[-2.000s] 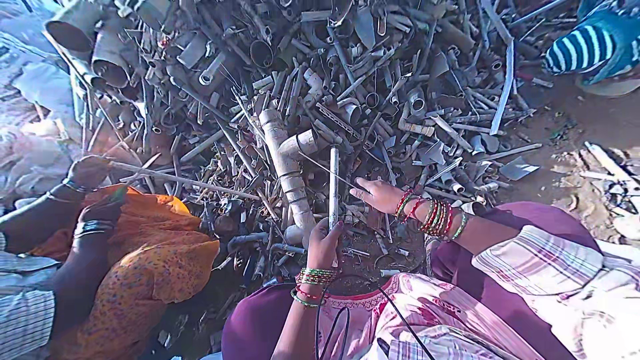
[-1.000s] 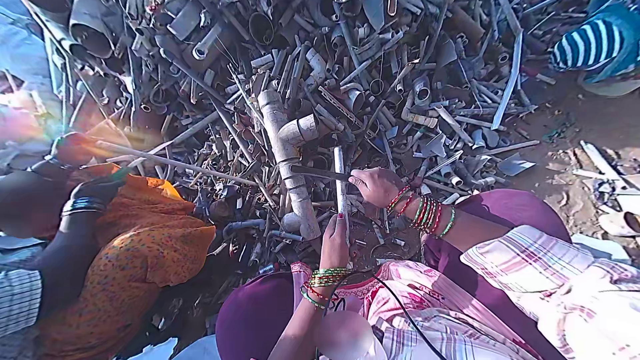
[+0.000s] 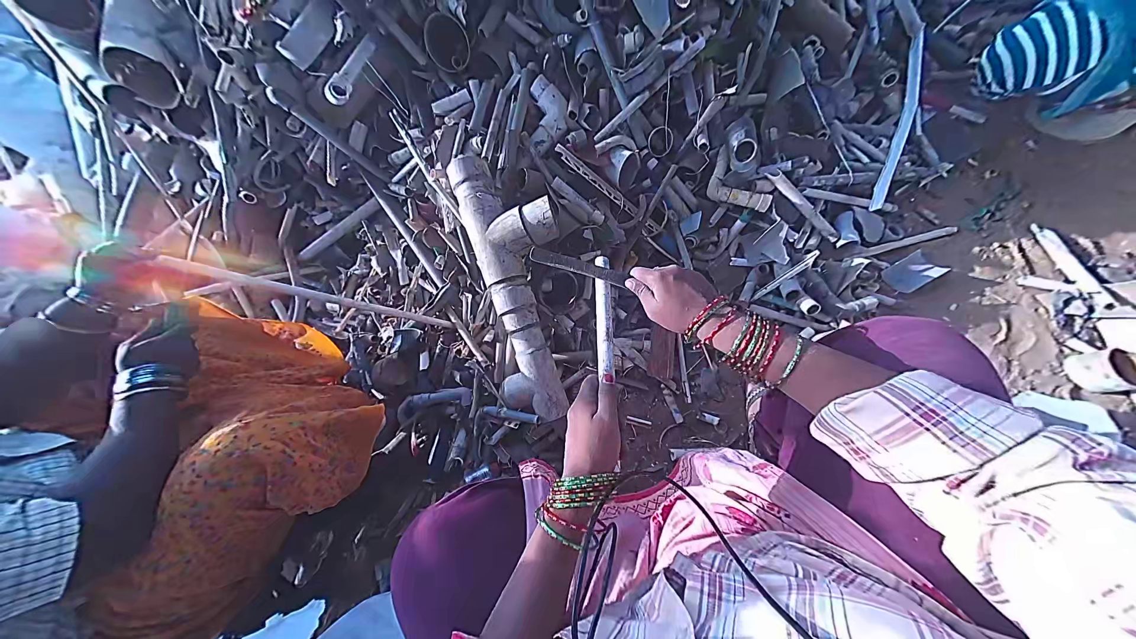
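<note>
My left hand (image 3: 593, 430) grips the lower end of a narrow whitish plastic pipe (image 3: 604, 315), which stands roughly upright in the view. Closed around the near end of a flat dark blade (image 3: 575, 265) is my right hand (image 3: 672, 300). The blade reaches leftward and lies across the pipe's upper part, though whether it touches is hard to tell. Just left of both hands is a large grey-white branched pipe fitting (image 3: 515, 302) with dark bands, resting on the heap.
A heap of scrap plastic pipes (image 3: 355, 160) spreads ahead. At left, a co-worker's hands (image 3: 158, 351) hold a long thin rod (image 3: 311, 291) above orange cloth (image 3: 257, 426). Striped blue fabric (image 3: 1047, 49) shows at upper right, above bare ground with pipe scraps (image 3: 1100, 368). A black cable (image 3: 737, 559) crosses my lap.
My right hand and the blade stay near the pipe's upper part, the blade now angled down to the right. My left hand keeps its hold on the pipe. The co-worker's rod has shifted slightly.
</note>
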